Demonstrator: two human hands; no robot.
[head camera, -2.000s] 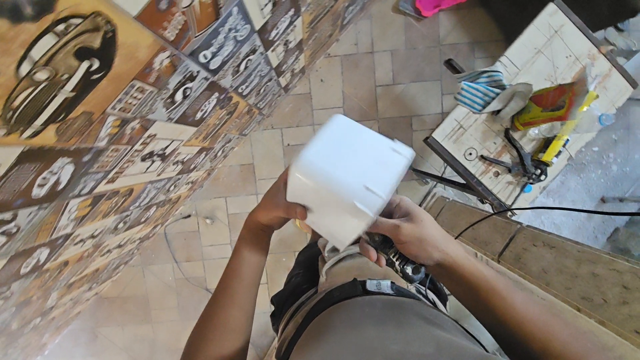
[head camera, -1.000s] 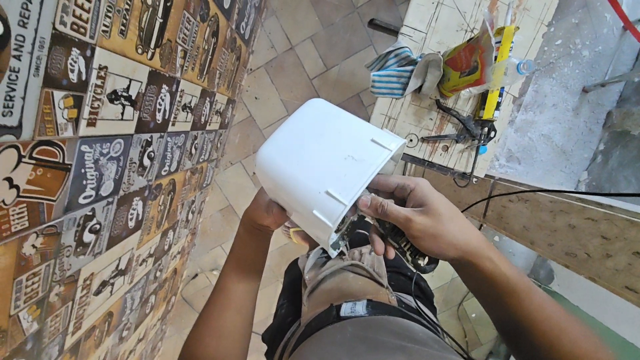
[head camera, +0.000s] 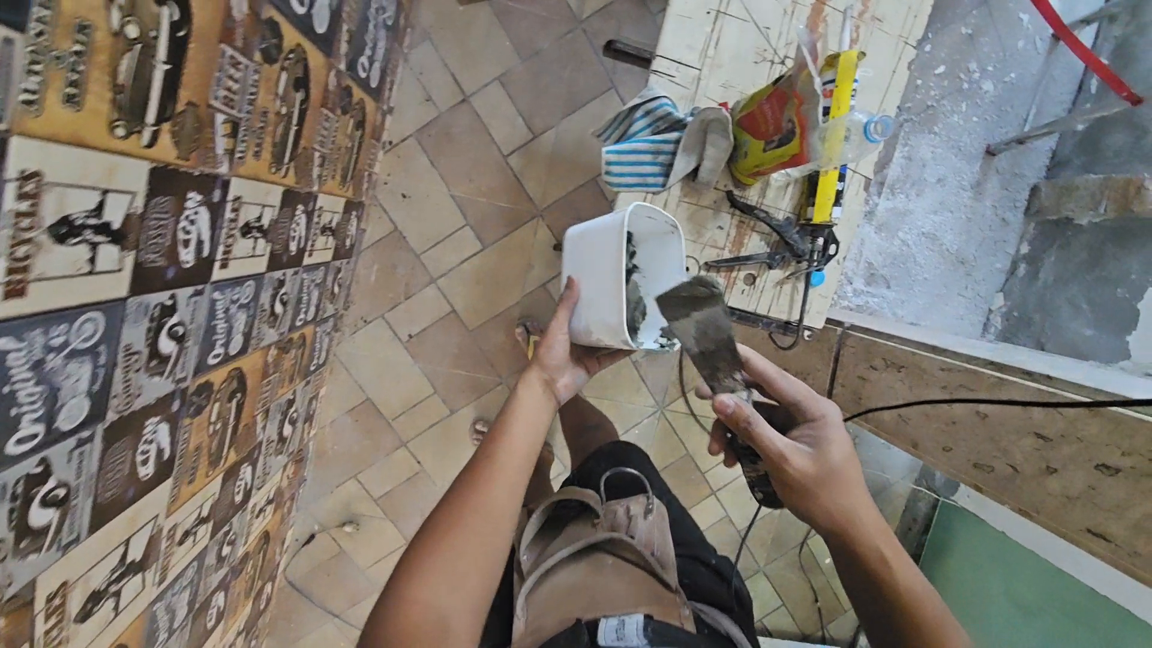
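My left hand (head camera: 571, 351) grips a white plastic container (head camera: 596, 274) by its lower side, fingers under it. The container lies tilted, its mouth facing right, with dark grey paste (head camera: 635, 301) stuck along the inner wall. In my right hand (head camera: 783, 427) is a putty knife (head camera: 704, 328), held by its dark handle. Its broad blade is coated with grey paste and points up and left, close to the container's mouth; whether the two touch I cannot tell.
A worn board (head camera: 706, 45) at the upper right bears a striped cloth (head camera: 641, 148), a yellow and red plastic bag (head camera: 769, 126), a clear bottle (head camera: 868, 129) and a caulking gun (head camera: 821, 211). A black cable (head camera: 990, 403) runs rightward. A picture-covered surface (head camera: 171, 297) stands at the left.
The container has turned so that its mouth now shows. My right hand has moved away from its rim, and the putty knife is now plainly visible in it.
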